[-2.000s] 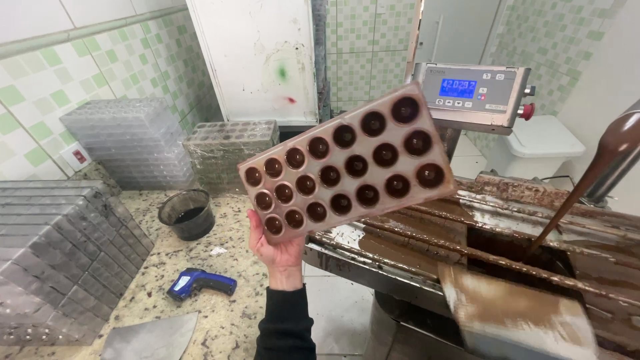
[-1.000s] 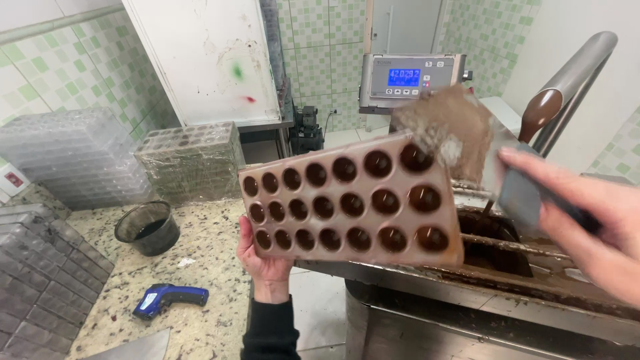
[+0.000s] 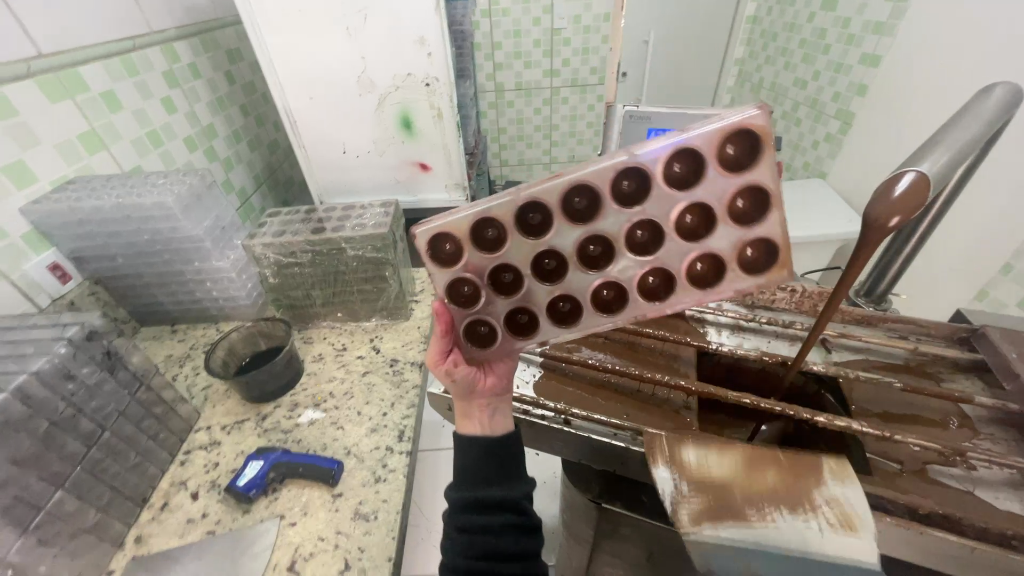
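Observation:
My left hand (image 3: 472, 372) grips the lower left corner of a clear chocolate mold (image 3: 608, 232), held up and tilted with its right end higher. Rows of round cavities in it are coated with dark chocolate and look hollow. My right hand is out of view. A wide flat scraper (image 3: 768, 504), its blade smeared with chocolate, juts up from the bottom edge at the lower right; whatever holds it is hidden. Behind it, melted chocolate (image 3: 836, 288) pours from a metal spout (image 3: 960, 144) into the opening of a chocolate tempering machine (image 3: 624, 404).
On the granite counter (image 3: 360, 448) lie a blue infrared thermometer (image 3: 284, 474) and a metal sheet (image 3: 212, 552), near a dark plastic bowl (image 3: 254, 360). Stacked molds (image 3: 144, 248), a wrapped mold stack (image 3: 328, 260) and more molds (image 3: 72, 424) stand left. Chocolate-covered bars (image 3: 720, 392) cross the machine.
One second ago my right hand held the scraper by the mold's right end; now that hand is out of view and the scraper shows low at the right. The mold's right end has tilted up.

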